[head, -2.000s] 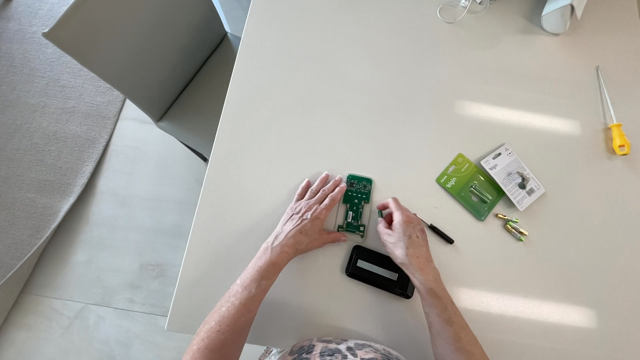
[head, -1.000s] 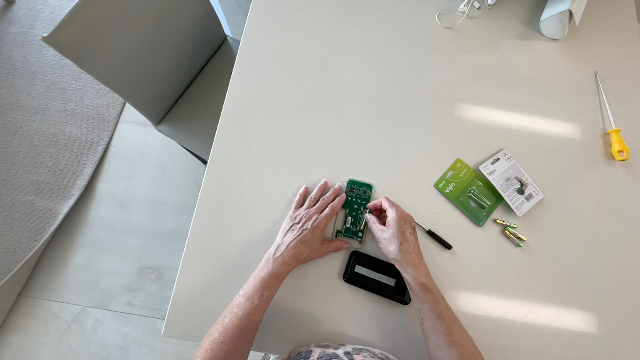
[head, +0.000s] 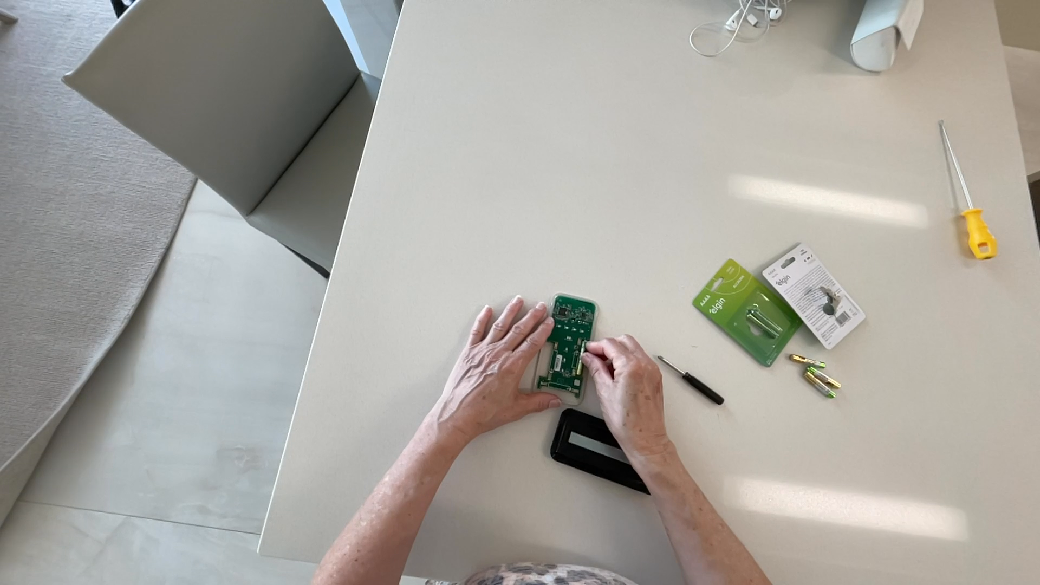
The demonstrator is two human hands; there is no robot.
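Observation:
A green circuit board (head: 574, 329) lies in a pale, see-through-edged case on the table. My left hand (head: 497, 370) rests flat with spread fingers along the board's left side, its fingertips touching the edge. At the board's right side, the thumb and fingertips of my right hand (head: 630, 382) pinch a small, slim battery (head: 582, 357), largely hidden by the fingers. Just below the board is a black plastic cover (head: 574, 457) with a grey strip, partly behind my right wrist. A small black-handled screwdriver (head: 700, 387) lies to the right of my right hand.
Green and white blister packs (head: 741, 313) overlap at the right, with several small batteries (head: 821, 383) below them. A yellow-handled screwdriver (head: 980, 236) lies near the right edge. White earphones (head: 731, 23) and a light-coloured case (head: 876, 45) are at the top. A grey chair (head: 227, 89) stands left.
My right hand has moved left from beside the board to its right edge. My left hand stays along the board's left side.

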